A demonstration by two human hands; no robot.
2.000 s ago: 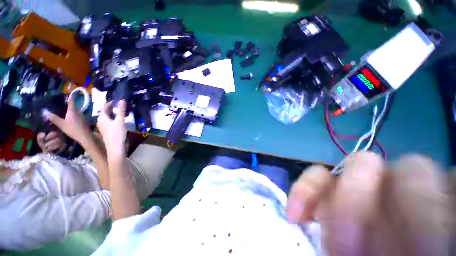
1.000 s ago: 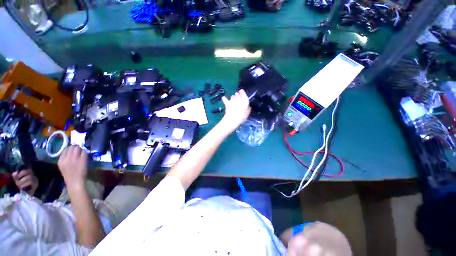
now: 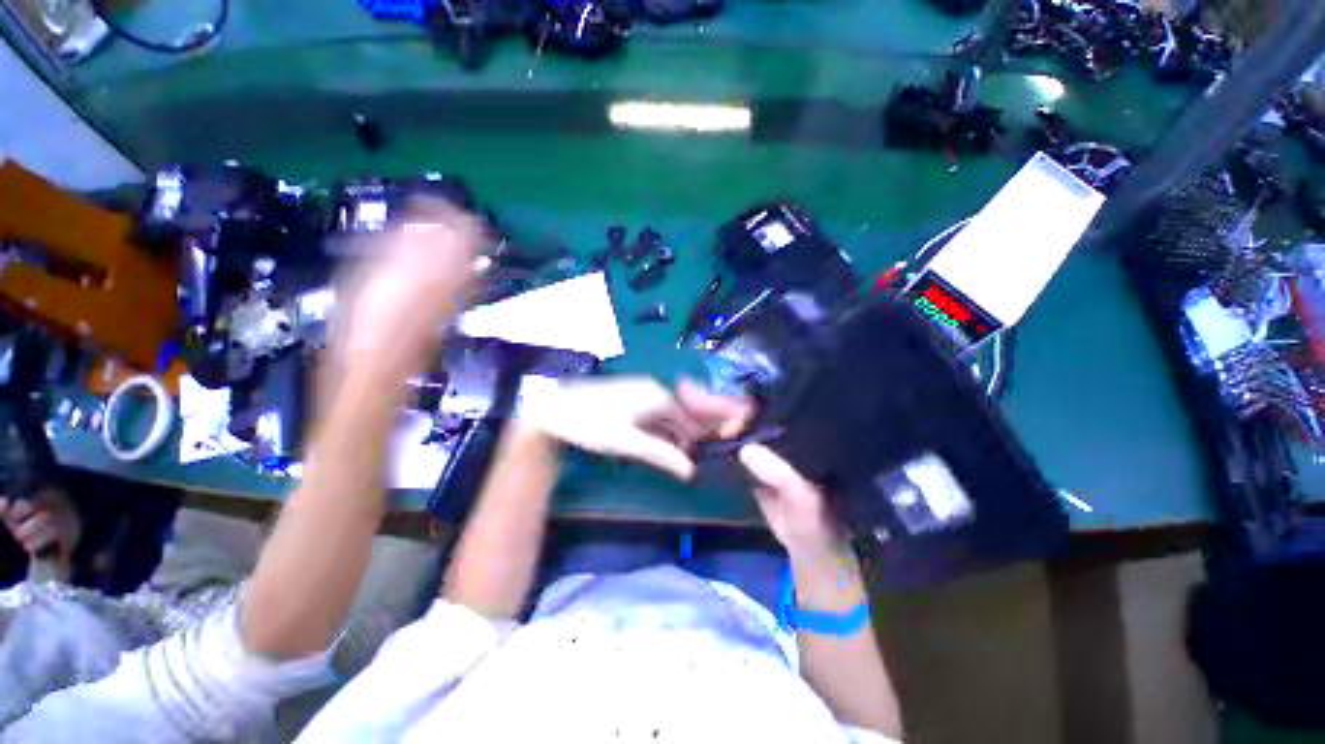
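Observation:
A large black handheld unit (image 3: 952, 422) with a white label is tilted over the bench's front edge, right of centre. My right hand (image 3: 792, 502), with a blue wrist strap (image 3: 828, 618), is closed around its dark grip. My left hand (image 3: 639, 419) comes from the left, its bent fingertips at the end of the grip, close to my right fingers. Whether it holds a small part is hidden by blur and the fingers. Another black unit (image 3: 785, 247) lies behind, partly hidden.
The power supply (image 3: 1024, 240) with lit digits stands behind the held unit. At left are black units (image 3: 262, 313), white paper (image 3: 560, 317), a tape roll (image 3: 138, 417) and an orange block (image 3: 87, 269). A neighbour's blurred hand (image 3: 414, 284) reaches over them. Small black parts (image 3: 639, 255) lie mid-bench.
My left hand has drawn back from the units behind to the grip. My right hand has come up with the black unit. The neighbour's hand has moved up and right over the cluster.

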